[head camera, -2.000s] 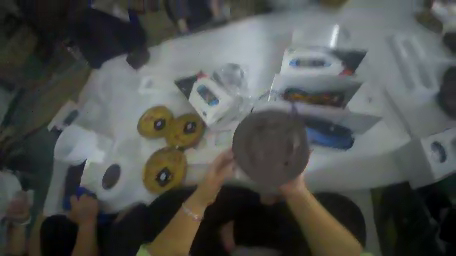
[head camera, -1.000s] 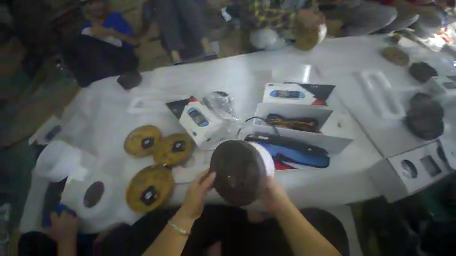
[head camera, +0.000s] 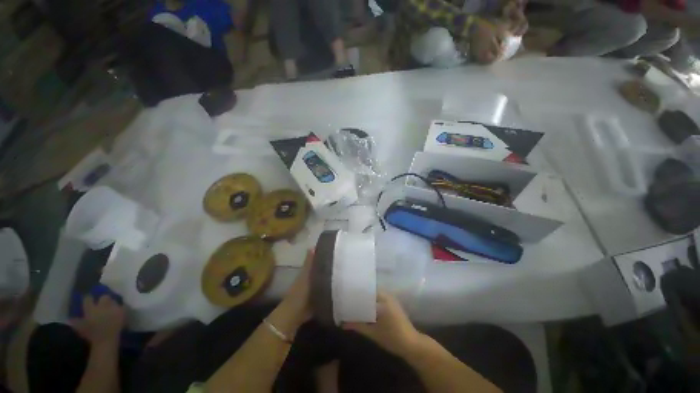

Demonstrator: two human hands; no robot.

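A round white housing point(head camera: 355, 276) with a dark disc point(head camera: 324, 276) on its left face is held edge-on above the near edge of the table. My left hand point(head camera: 301, 290) grips it from the left, at the dark disc side, with the fingers partly hidden. My right hand point(head camera: 386, 321) holds its lower right side. Three gold discs point(head camera: 239, 270) with black centres lie to the left. A glossy blue-black bar point(head camera: 453, 232) with a thin black cable lies to the right.
A retail box point(head camera: 321, 175), a clear plastic bag point(head camera: 361, 157) and an open box with cables point(head camera: 470, 186) stand beyond. A white window box point(head camera: 652, 276) is at right. A neighbour's hand point(head camera: 101, 313) rests on blue cloth at left. Seated people are across the table point(head camera: 368, 96).
The housing has turned from showing its dark face to standing edge-on, its white side now visible. It has shifted slightly left from its first position. Both hands still hold it.
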